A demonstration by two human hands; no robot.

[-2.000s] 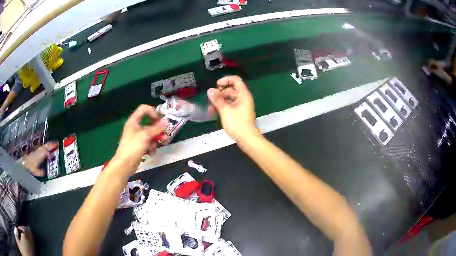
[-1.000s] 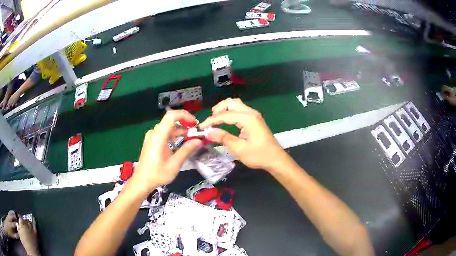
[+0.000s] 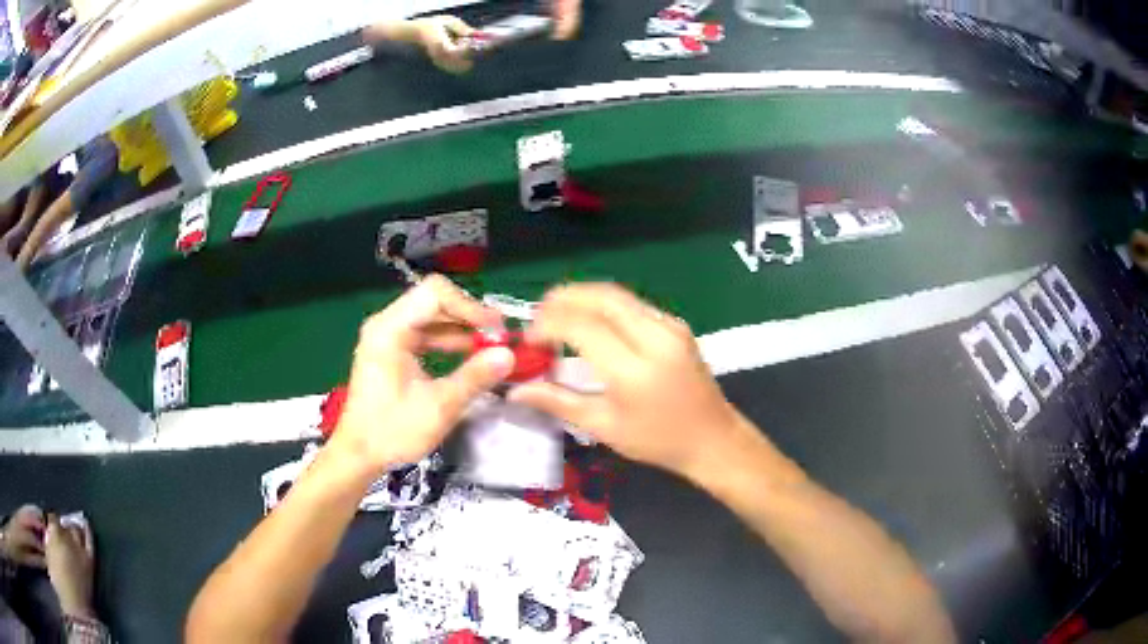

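Observation:
My left hand [image 3: 422,371] and my right hand [image 3: 630,377] meet over the white belt rail. Their fingers pinch a bright red part [image 3: 526,361] between them. A pale housing [image 3: 514,447], blurred, hangs just below the red part and seems joined to it; the fingers hide the join. A pile of white housings [image 3: 491,554] with red bits lies on the dark bench below my hands. A loose red piece [image 3: 334,409] shows beside my left hand.
The green belt [image 3: 315,289] carries scattered housings [image 3: 543,170] and a red frame [image 3: 268,191]. White housings stand in a row [image 3: 1032,346] at the right. A clear tray [image 3: 88,296] is at the left. Other people's hands show at the top [image 3: 441,40] and lower left [image 3: 50,541].
Both hands have come together from apart and now hold the red part and housing lower, near the rail. Another person's hands with a housing have appeared at the top.

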